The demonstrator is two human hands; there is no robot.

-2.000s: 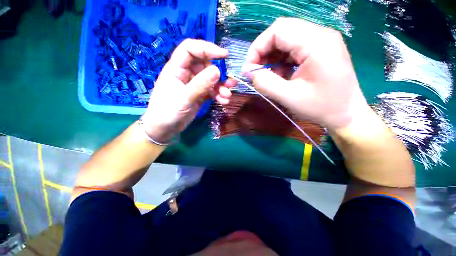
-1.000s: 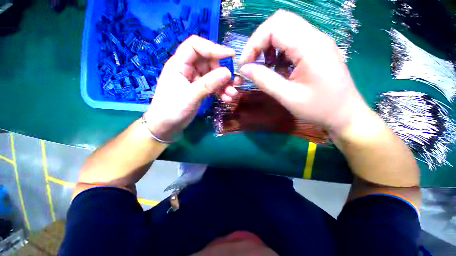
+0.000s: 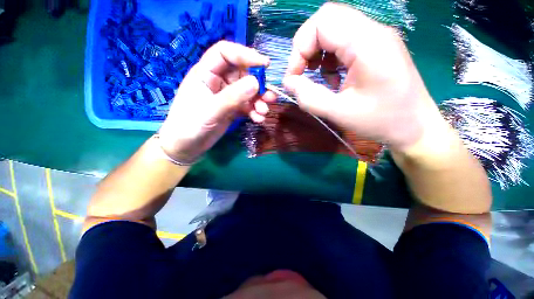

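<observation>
My left hand (image 3: pixel 216 96) holds a small blue connector housing (image 3: pixel 257 78) upright between thumb and fingers. A thin pale wire (image 3: pixel 324 124) runs from the housing's right side down to the right, over the brown wires. My right hand (image 3: pixel 357 82) is just right of the housing, thumb and index finger close together over the wire. Whether its fingertips pinch the wire or anything else is hard to tell.
A blue bin (image 3: pixel 134 124) of loose blue housings is at left. Brown wires (image 3: pixel 304 137), pale wires (image 3: pixel 274 52) and green wires (image 3: pixel 375 13) lie beyond and under my hands. White wires (image 3: pixel 489 70) and dark-centred wires (image 3: pixel 489 137) lie at right. A yellow strip (image 3: pixel 359 182) marks the green bench.
The pale wire, long in view two seconds ago and mostly hidden one second ago, shows again beside the housing. A dark blue piece near my right fingertips two seconds ago no longer shows.
</observation>
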